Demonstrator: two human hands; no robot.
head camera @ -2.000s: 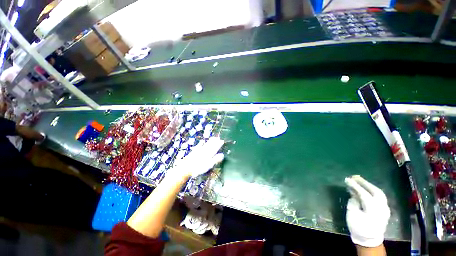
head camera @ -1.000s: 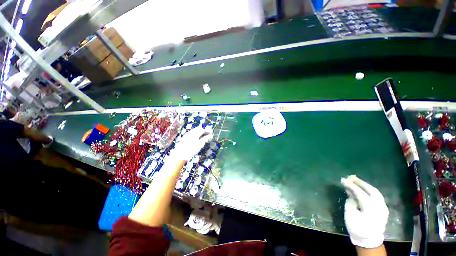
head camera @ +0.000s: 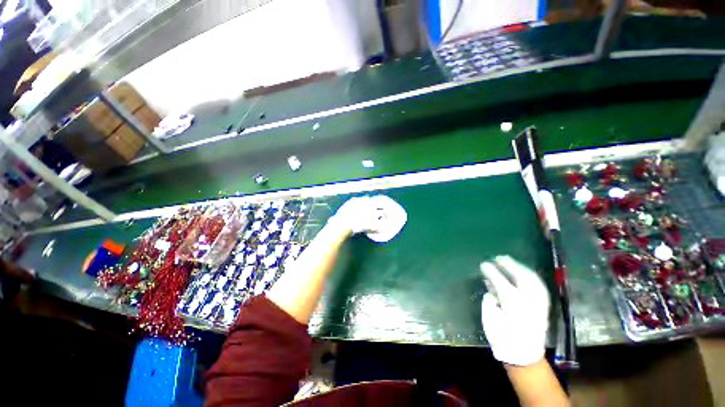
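Observation:
A round white plastic disc (head camera: 389, 219) lies on the green bench. My left hand (head camera: 356, 216), in a white glove, is at the disc's left edge and overlaps it; whether the fingers grip it cannot be told. My right hand (head camera: 515, 312), in a white glove, is over the bench at the right, fingers extended and slightly bent, with no object visible in it. The clear tray with rows of small white and dark-blue modules (head camera: 248, 258) lies left of my left arm. A long black and white stick-like thing (head camera: 548, 215) lies right of my right hand.
Red wires (head camera: 167, 294) hang over the bench edge at left, with a clear tub (head camera: 213, 237) on them. A tray of red wired components (head camera: 628, 266) is at right. Small white parts (head camera: 294, 163) lie on the belt beyond. A blue stool (head camera: 161, 374) stands below.
My left hand has moved right from the module tray to the white disc. The view has turned right, showing more of the right tray. My right hand keeps a similar pose.

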